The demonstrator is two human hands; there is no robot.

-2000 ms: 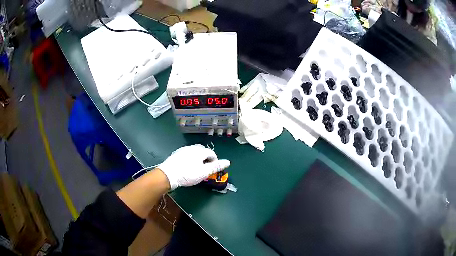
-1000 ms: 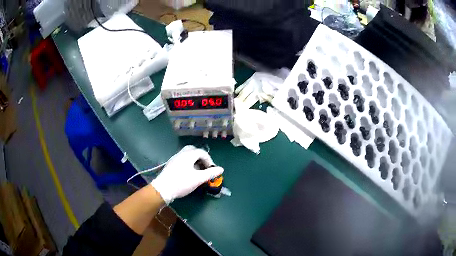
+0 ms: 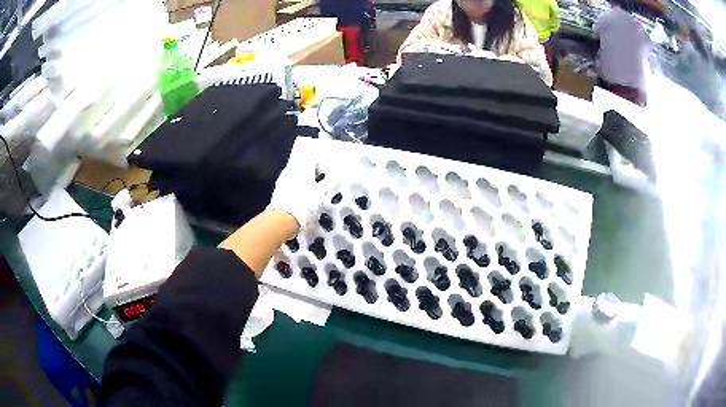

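My left hand point(image 3: 301, 189), in a white glove, is over the left end of the large white tray point(image 3: 579, 270). A small dark piece point(image 3: 320, 172) shows at its fingers; I cannot tell if it is gripped or sits in a pocket. The tray has rows of shaped pockets. Many hold glossy black units point(image 3: 398, 296); most pockets towards the back are empty. My right hand is not in view.
The power supply point(image 3: 147, 246) stands at left, partly behind my sleeve. Stacked black foam point(image 3: 470, 99) lies behind the tray. A blurred bottle point(image 3: 605, 306) stands right. A black mat point(image 3: 414, 381) is in front. A person sits across.
My left hand has left the orange-and-black fixture at the table edge and moved to the tray. The view has swung right and up; the fixture is out of view.
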